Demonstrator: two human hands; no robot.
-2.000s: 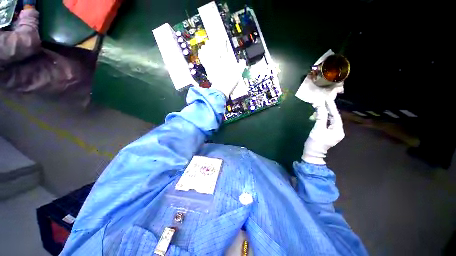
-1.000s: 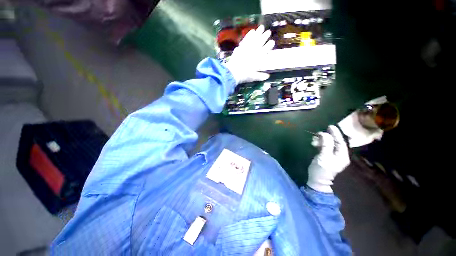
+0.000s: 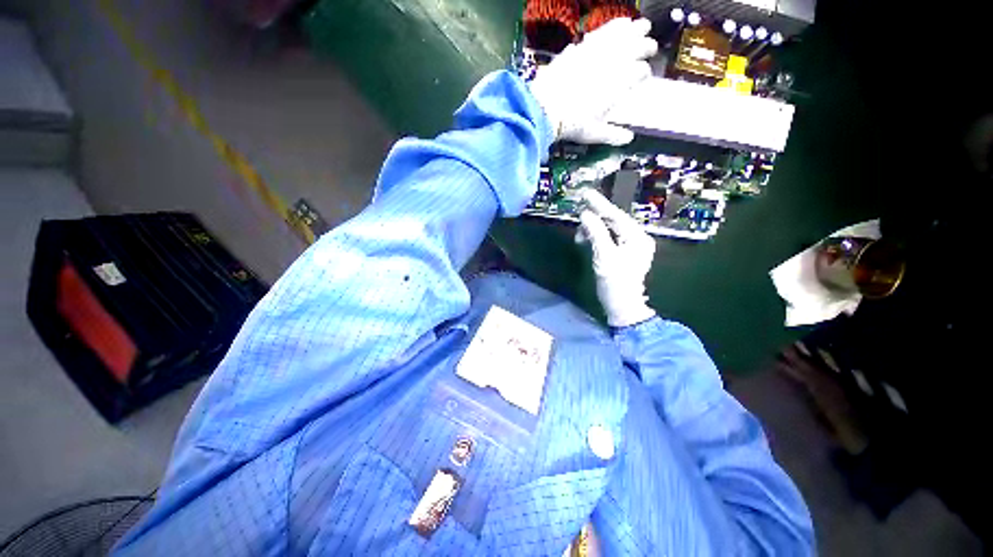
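Note:
The green power supply board (image 3: 744, 180) lies on the green mat at the top. My gloved left hand (image 3: 593, 87) grips the left end of its long white heat sink (image 3: 719, 112), thumb on the near side and fingers on the far side. Copper-wound coils (image 3: 550, 22) show beyond that hand. My gloved right hand (image 3: 621, 261) has its fingers pinched at the board's near edge, over the small parts; the thin brush it held a second ago is barely visible. The round metallic cup (image 3: 878, 268) with amber inside stands on a white wipe (image 3: 800, 285) to the right.
A black floor crate (image 3: 163, 288) with a red-orange panel stands at the left on the grey floor, near a yellow line (image 3: 196, 120). A dark wire grille (image 3: 76, 528) shows at the lower left. Deep black shapes fill the right side.
The board turned between the first two frames. My right hand has moved from beside the cup, left to the board's near edge. My left hand stays on the heat sink end.

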